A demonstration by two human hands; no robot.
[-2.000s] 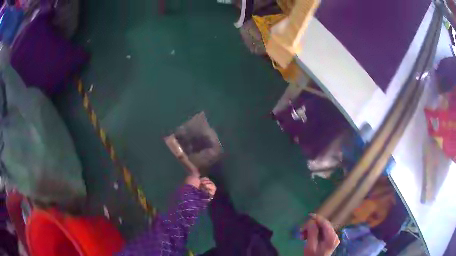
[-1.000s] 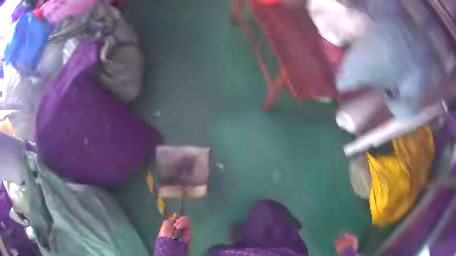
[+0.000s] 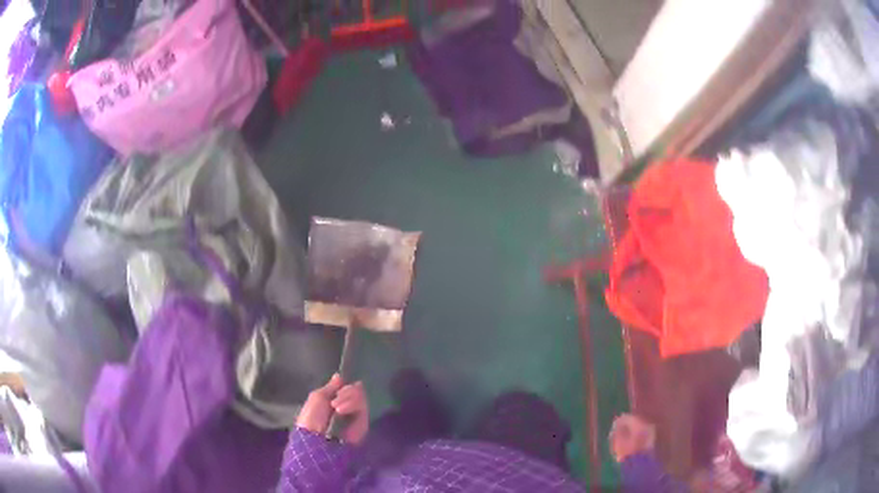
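Observation:
The long-handled dustpan (image 3: 361, 265) is held over the green floor, left of centre; its square pan has a dull surface with a dark patch and a pale brown near edge. My left hand (image 3: 332, 409) is closed round its thin handle, below the pan. My right hand (image 3: 631, 436) is small and blurred at the lower right, with fingers curled; whether it holds anything cannot be told. A thin red upright with a crossbar (image 3: 578, 272) stands just left of it.
Grey-green sacks (image 3: 207, 217), a pink printed sack (image 3: 173, 82) and purple cloth (image 3: 164, 395) line the left. Orange-red cloth (image 3: 684, 255) and white material (image 3: 790, 250) are at right. Purple cloth (image 3: 492, 82) and a red-orange bar (image 3: 371, 34) lie ahead. Small pale scraps (image 3: 390, 120) lie on the floor.
The view has moved along the aisle; the yellow cloth and striped tape are out of view. The dustpan is still in my left hand. The pink sack and orange-red cloth now show more fully.

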